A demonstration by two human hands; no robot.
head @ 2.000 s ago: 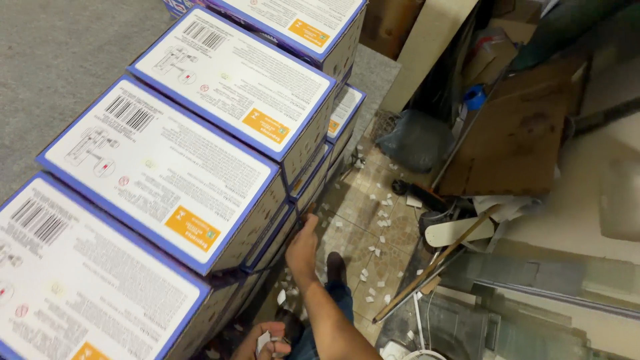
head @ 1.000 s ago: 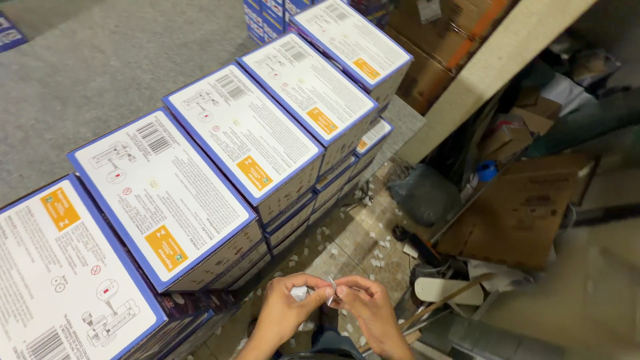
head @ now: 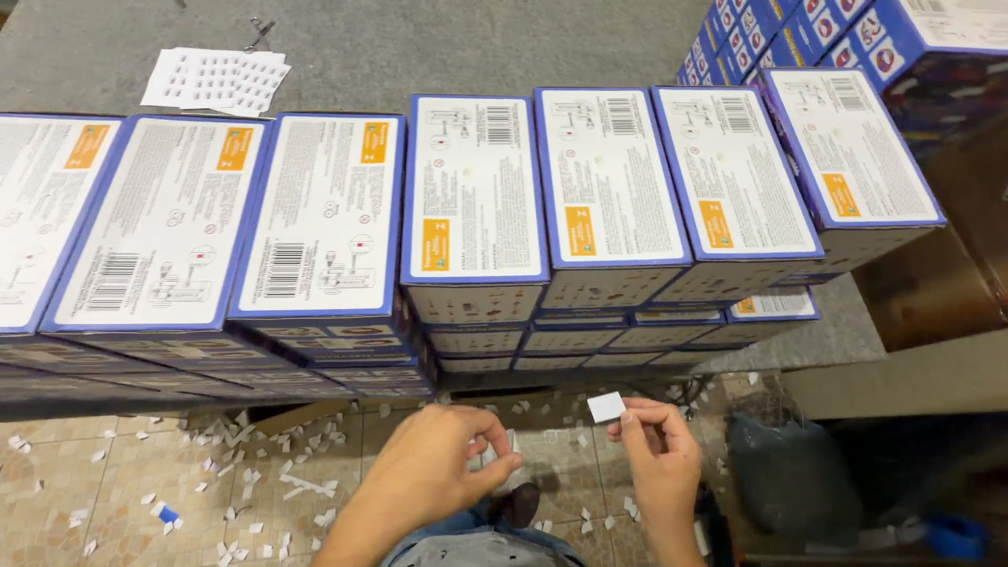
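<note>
My right hand (head: 657, 453) pinches a small white paper piece (head: 605, 407) between thumb and fingers, in front of the stacked boxes. To its left, my left hand (head: 453, 457) is curled with thumb and index finger close together; whether something thin lies between them, I cannot tell. Both hands are below the front edge of a row of blue-bordered cardboard boxes (head: 476, 189), whose white printed faces with orange patches point up. Behind the row, sheets of small printed stickers (head: 216, 81) lie on the grey surface, beside a small pair of scissors (head: 258, 34).
More blue boxes (head: 882, 59) are stacked at the back right. Many white paper scraps (head: 307, 484) lie on the tiled floor (head: 315, 441). A dark plastic bag (head: 791, 480) stands at the lower right, near a blue round object (head: 957, 535).
The view has swung left along the boxes. My hands, together one second ago, are now apart, with the white piece in the right one.
</note>
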